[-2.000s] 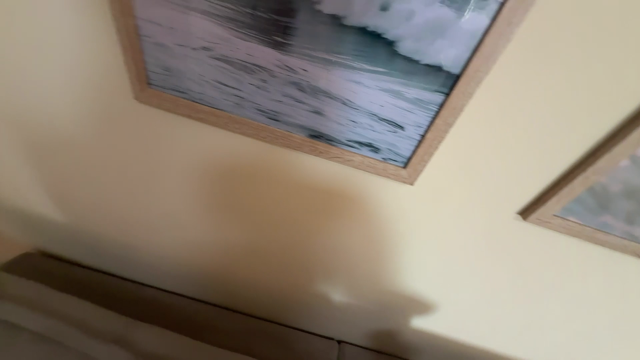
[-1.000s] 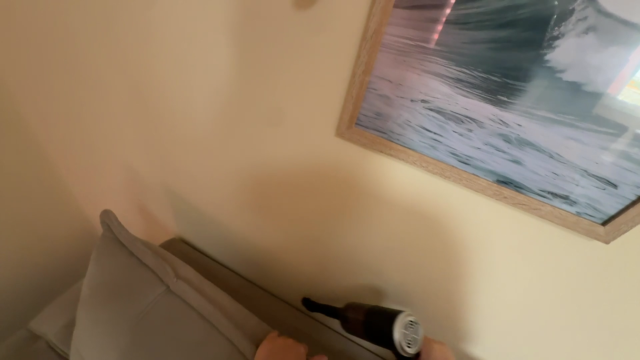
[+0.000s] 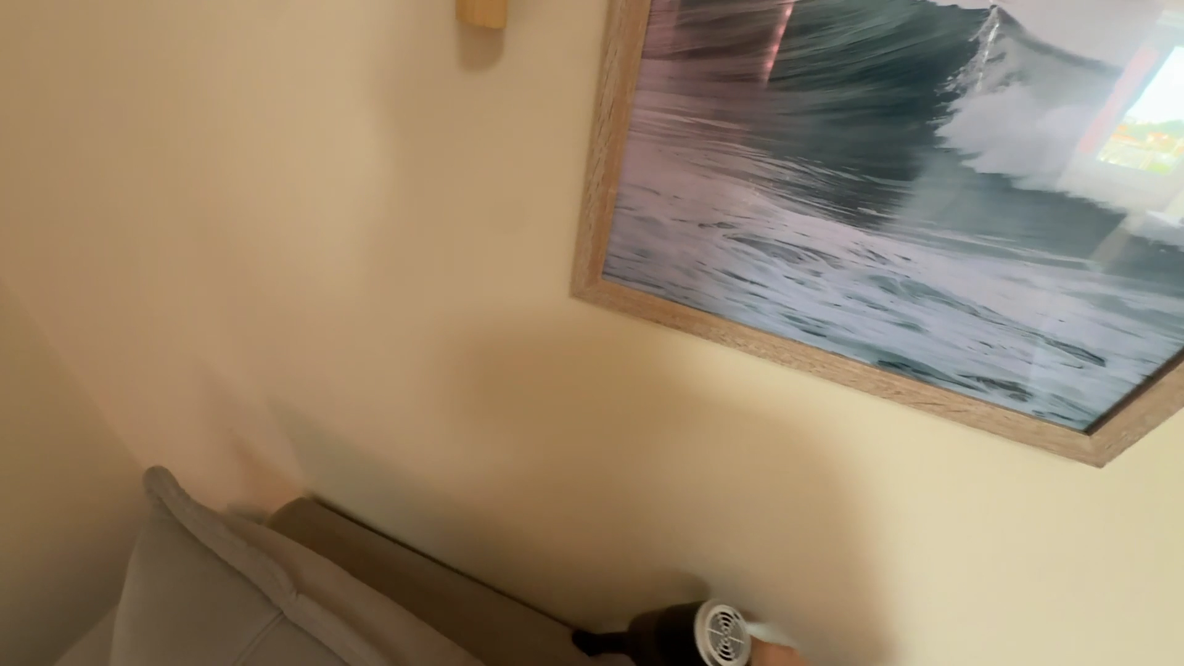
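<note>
Only a small part of my right hand (image 3: 777, 652) shows at the bottom edge, right of centre, against a black handheld vacuum cleaner (image 3: 668, 633). The vacuum has a pale round vent grille on its end, and its narrow dark nozzle (image 3: 599, 641) points left along the top of a brown-grey sofa back (image 3: 416, 578). Most of the hand and the vacuum's lower part are cut off by the frame. My left hand is out of view. A grey cushion (image 3: 199, 587) with a piped edge leans at the lower left, beside the sofa back.
A cream wall (image 3: 370, 277) rises directly behind the sofa back and meets another wall at the left. On it hangs a wood-framed wave picture (image 3: 832, 361) at upper right, its glazing reflecting a window. A small wooden piece (image 3: 482, 11) juts out at the top.
One second ago fingers of my left hand showed by the cushion; they are now out of view. The vacuum sits lower in view. Two seconds ago neither hand was visible.
</note>
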